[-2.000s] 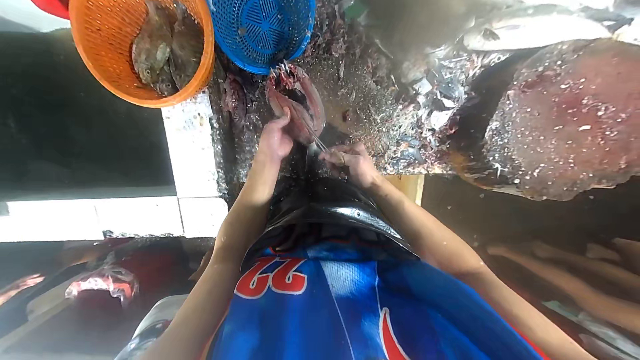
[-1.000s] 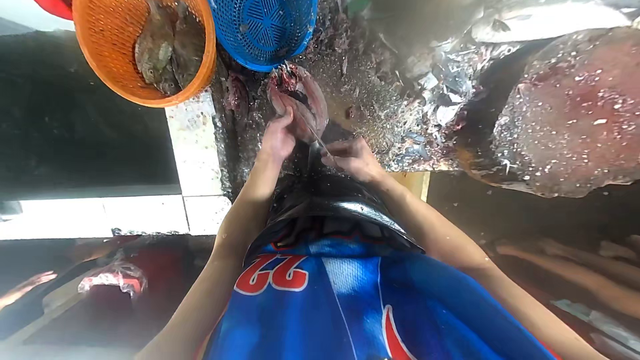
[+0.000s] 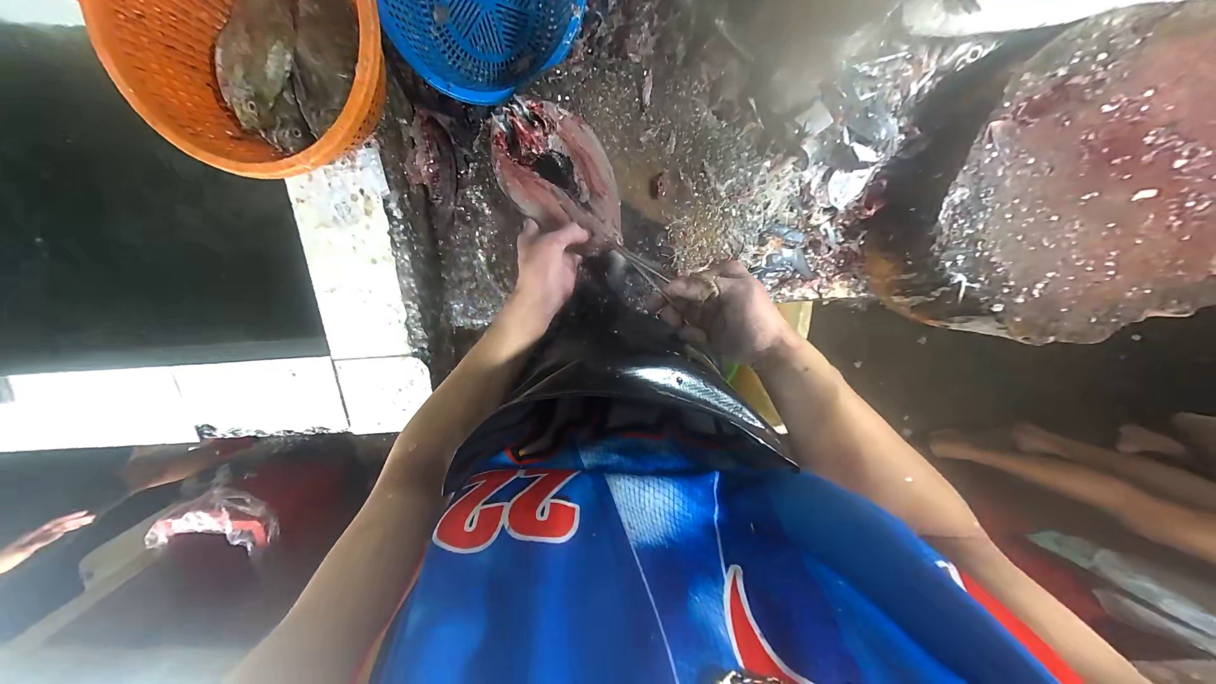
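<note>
A cut-open fish lies at the counter's front edge, its pinkish flesh spread around a dark gap and its red end pointing away from me. My left hand grips its near end, thumb on top. My right hand is closed around a thin metal tool, whose narrow end touches the fish near my left fingers. Whether the tool is tweezers or something else, I cannot tell. A black apron hangs below both hands.
An orange plastic basket holds whole fish at upper left, beside a blue plastic basket. Scraps and scales litter the counter. A thick round chopping block stands at right. White tiles edge a dark basin. Other people's limbs show at both lower sides.
</note>
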